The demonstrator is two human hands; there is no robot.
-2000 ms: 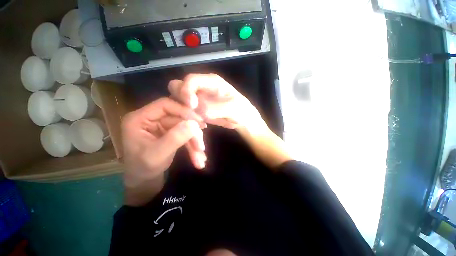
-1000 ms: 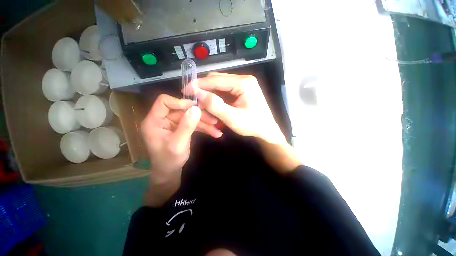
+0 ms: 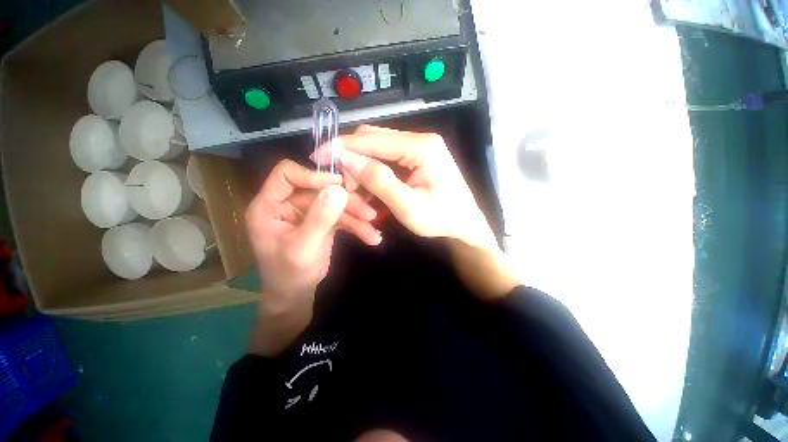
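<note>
A clear thin loop (image 3: 326, 129) stands upright between my hands, its rounded end pointing up towards the machine's front panel. My left hand (image 3: 298, 216) pinches its lower end between thumb and fingers. My right hand (image 3: 406, 177) touches the loop from the right with thumb and fingers, and the fingertips of both hands are close together. The loop's lowest part is hidden by the fingers.
The machine's black front panel (image 3: 294, 93) has green buttons (image 3: 257, 97) and a red button (image 3: 348, 84). At left, an open carton (image 3: 43, 250) holds several white cups (image 3: 130, 250). Another clear ring (image 3: 189, 78) lies on the pale ledge. A glaring white bench (image 3: 596, 259) is at right.
Since two seconds ago, the clear loop has come into view between my hands, and the view has shifted slightly. Over the last second my hands have hardly moved.
</note>
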